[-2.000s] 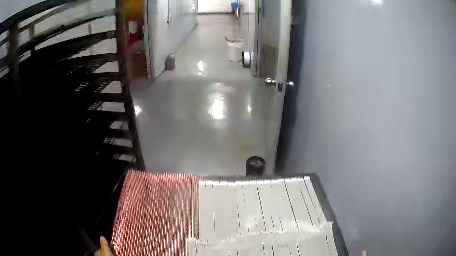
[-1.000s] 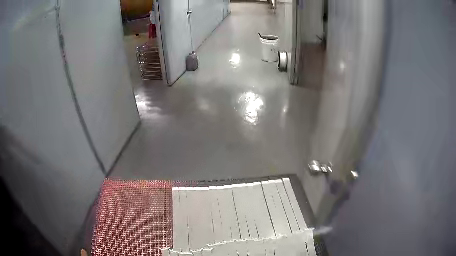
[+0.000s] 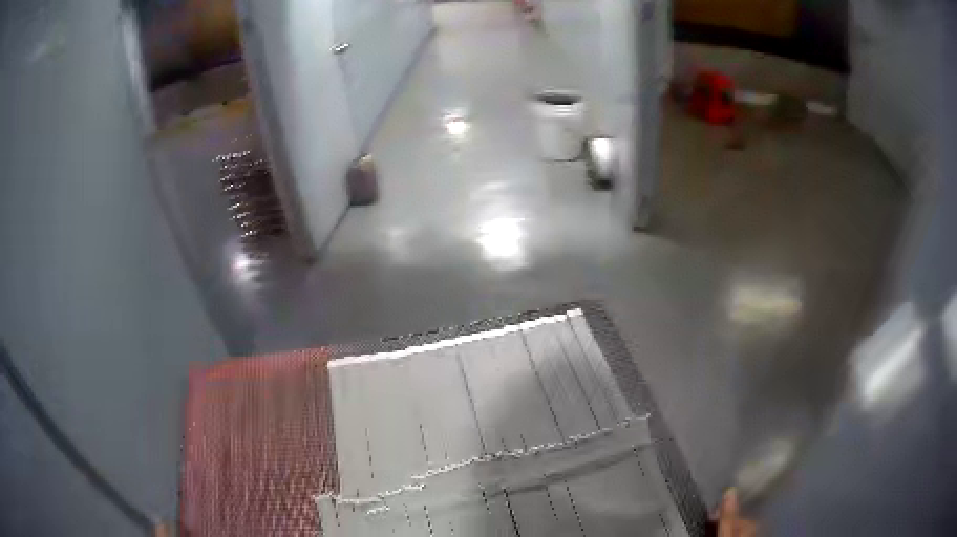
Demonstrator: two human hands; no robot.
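Note:
A dark-rimmed mesh tray (image 3: 252,446) with a reddish grid is at the bottom of the view, over the floor. Light grey-white straps (image 3: 420,404) lie side by side on it in packed rows, with a ragged line between two rows. My right hand (image 3: 735,516) shows only as blurred fingertips at the tray's right rim, cut off by the bottom edge. My left hand (image 3: 162,529) is a tiny blurred bit at the tray's left side. The grip of both hands is hidden.
A grey shiny floor (image 3: 420,262) runs ahead between pale walls. A white bucket (image 3: 559,126) and a round metallic object (image 3: 601,163) stand by the right doorway. A dark container (image 3: 362,180) stands by the left wall. A red object (image 3: 713,98) is in the room at right.
The view has moved forward past the rack and the door with the handle. Openings on both sides show more widely. The tray has stayed in front and now looks slightly tilted.

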